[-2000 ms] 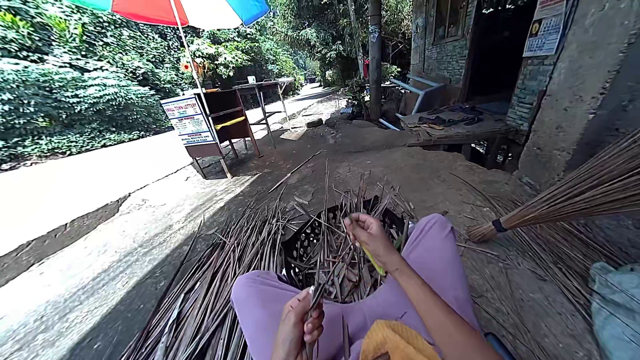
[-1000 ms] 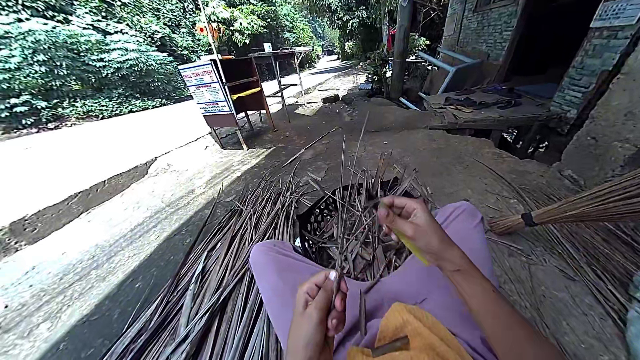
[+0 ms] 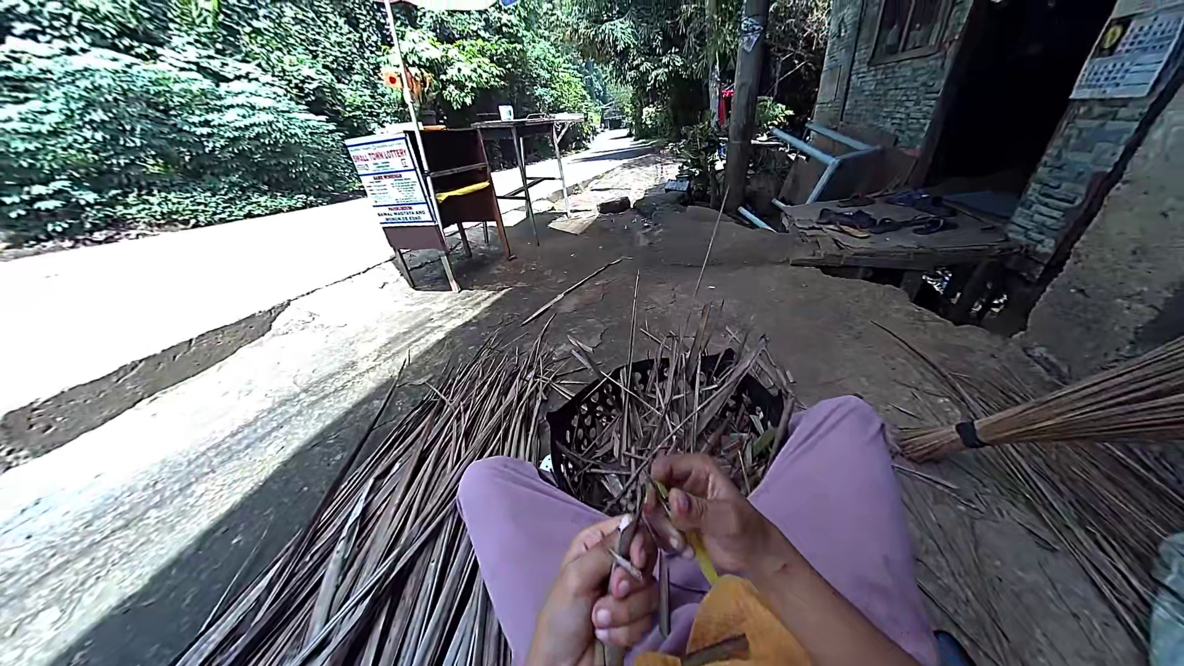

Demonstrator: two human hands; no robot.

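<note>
My left hand (image 3: 597, 587) is closed around a dry brown palm leaf strip (image 3: 625, 546) over my lap. Touching or nearly touching it, my right hand (image 3: 708, 513) holds a thin yellow-handled tool (image 3: 703, 558), probably a knife; its blade is hard to make out. An orange cloth (image 3: 749, 620) lies on my lap below the hands. Just beyond them a black perforated plastic basket (image 3: 571, 421) holds dry leaf scraps (image 3: 666, 407). Long dry palm leaves (image 3: 398, 546) are heaped on the ground to the left of my legs.
A bundle of thin sticks (image 3: 1091, 407), tied with a dark band, lies at the right above more loose strips (image 3: 1064, 499). A wooden stand with a sign (image 3: 393, 185) and a table (image 3: 532, 120) stand beside the road. Footwear rests on a low platform (image 3: 962, 242) by the doorway.
My right hand, held above and apart from the left one a second ago, has come down beside it. The view has shifted somewhat.
</note>
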